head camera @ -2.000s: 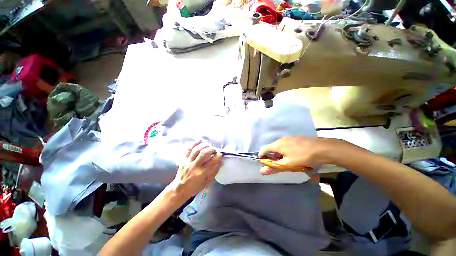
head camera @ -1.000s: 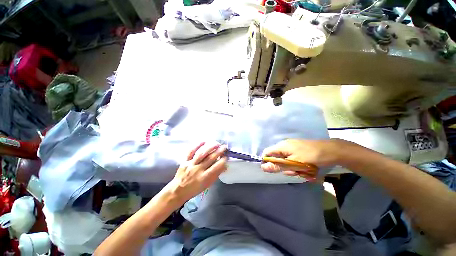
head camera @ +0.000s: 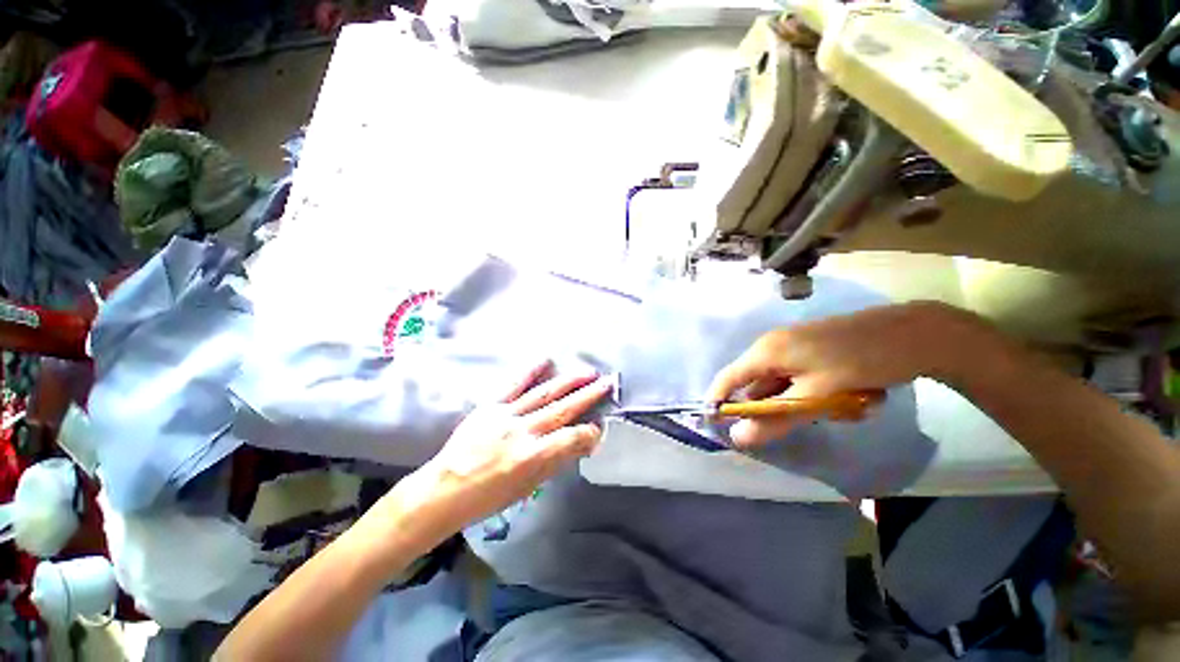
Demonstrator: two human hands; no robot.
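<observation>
A light grey-blue garment panel (head camera: 343, 407) lies over the front of the white table, with a red-green embroidered logo (head camera: 412, 323) and a small grey strip beside it. My left hand (head camera: 524, 433) lies on the cloth, fingers spread and pressed on it near the scissor tips. My right hand (head camera: 828, 375) holds the orange-handled scissors (head camera: 815, 406). Their blades are parted and point left, at the cloth edge by my left fingertips. Whether the cloth is between the blades is hard to tell.
The cream sewing machine (head camera: 1022, 239) stands right of the cloth, its yellow cover (head camera: 945, 97) above the needle area. Folded grey-white cloth (head camera: 557, 23) is at the table's back edge. A red object (head camera: 97, 110) and a green cloth bundle (head camera: 188, 188) are at the left.
The view has shifted and the machine head looks nearer. The scissor blades have parted. My right hand has moved a little right and up, and my left hand slightly right.
</observation>
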